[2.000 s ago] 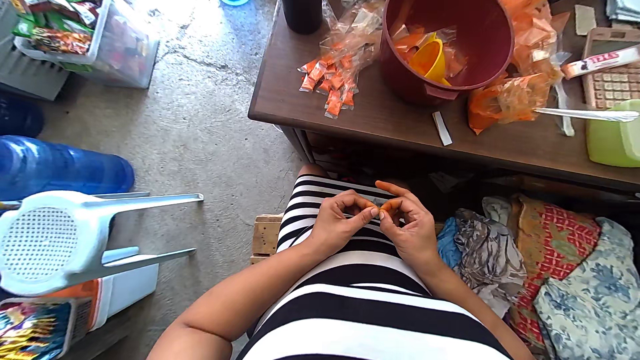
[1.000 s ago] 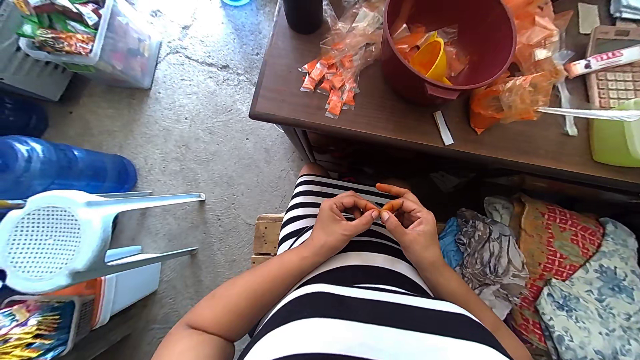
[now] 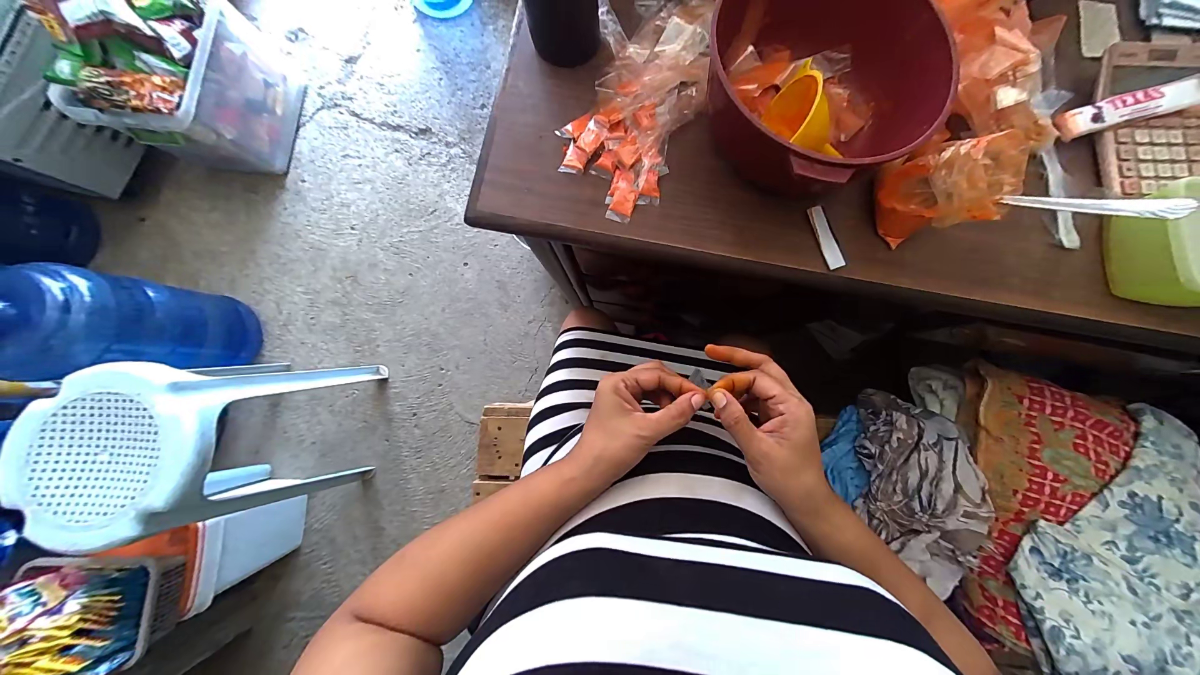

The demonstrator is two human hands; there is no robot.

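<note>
My left hand [image 3: 642, 412] and my right hand [image 3: 769, 422] meet above my lap, thumbs and forefingers pinched on a small clear plastic piece [image 3: 698, 379], largely hidden by the fingertips. Orange powder stains the fingers of my right hand. Ahead on the brown wooden table [image 3: 656, 239] lie small orange-filled plastic sachets [image 3: 623, 155] beside clear bags. A maroon bucket [image 3: 834, 173] to their right contains a yellow scoop [image 3: 797, 105] and orange packets. Right of it lies an open plastic bag of orange powder [image 3: 947, 187], with a white plastic handle [image 3: 1097, 204] by it.
A black cylinder [image 3: 562, 33], a calculator [image 3: 1148, 141] and a green container [image 3: 1153, 244] stand or lie on the table. Cloths [image 3: 923, 478] and cushions [image 3: 1050, 450] are at right. A white plastic stool [image 3: 98, 459], blue water bottle [image 3: 131, 314] and tub of packets [image 3: 248, 103] are at left.
</note>
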